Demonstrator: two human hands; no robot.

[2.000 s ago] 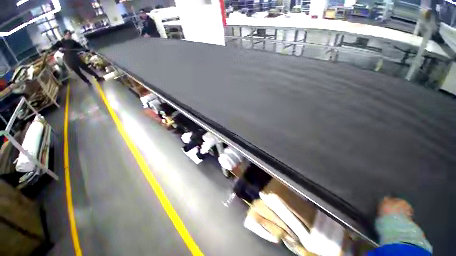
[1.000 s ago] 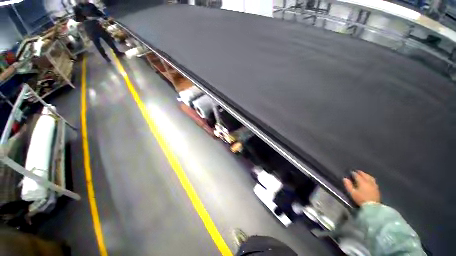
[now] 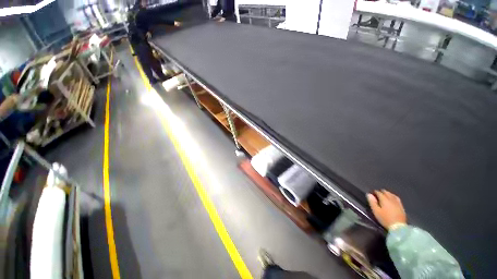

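Black fabric ply [image 3: 327, 92] covers the long table, with its dark edge running along the metal table rim. My right hand [image 3: 387, 208], bare with a pale green sleeve, is at the lower right, palm down on the fabric beside the near edge. Its fingers point toward the rim and are slightly apart, and no fabric shows gripped in them. The fingertips are blurred. My left hand is not in view.
A person in dark clothes [image 3: 143, 43] stands at the table's far left edge. Fabric rolls [image 3: 294, 182] lie on the shelf below. A grey aisle with yellow lines [image 3: 188, 163] runs left of the table. Racks with rolls [image 3: 49, 229] stand further left. My shoe shows below.
The view has moved forward along the table, and the standing person appears nearer. My right hand has stayed by the near edge; its fingers look more spread than in the oldest frame.
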